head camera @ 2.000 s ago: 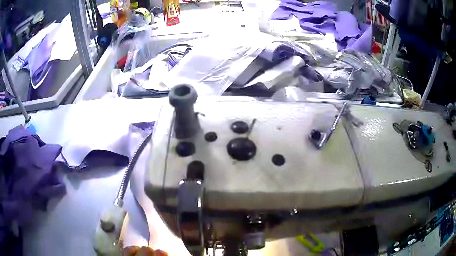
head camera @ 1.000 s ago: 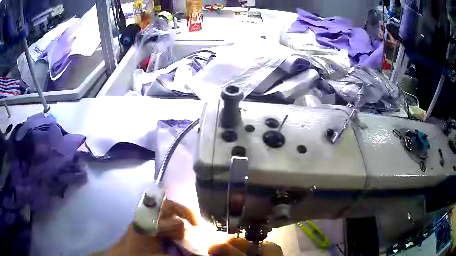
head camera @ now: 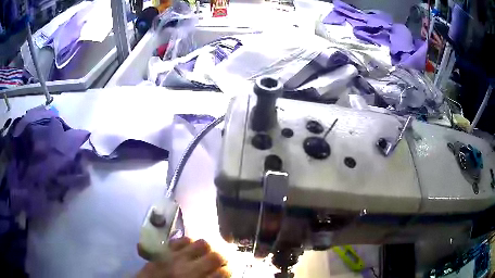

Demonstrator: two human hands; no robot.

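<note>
The off-white sewing machine head (head camera: pixel 325 163) fills the centre and right. Its presser foot and needle area (head camera: pixel 285 260) sits in bright glare at the bottom edge. My left hand (head camera: pixel 187 260) is cut off by the bottom edge, left of the needle, over a pale lilac garment panel (head camera: pixel 201 179); its grip is hidden. My right hand is not in view. The gooseneck lamp's white box (head camera: pixel 158 228) hangs just above my left hand. Purple cut pieces (head camera: pixel 43 157) lie crumpled at the table's left.
A bundled work pile (head camera: pixel 260 62) of white, grey and purple cloth with clear plastic lies behind the machine. Yellow-green thread snips (head camera: pixel 349 257) and a black phone (head camera: pixel 399 260) lie right of the needle. Purple cloth (head camera: pixel 380 32) lies at the back right.
The view has shifted, so the machine sits further right than at first. My left hand has come further into view since the first frame. My right hand's fingers, near the needle a second ago, are gone from view.
</note>
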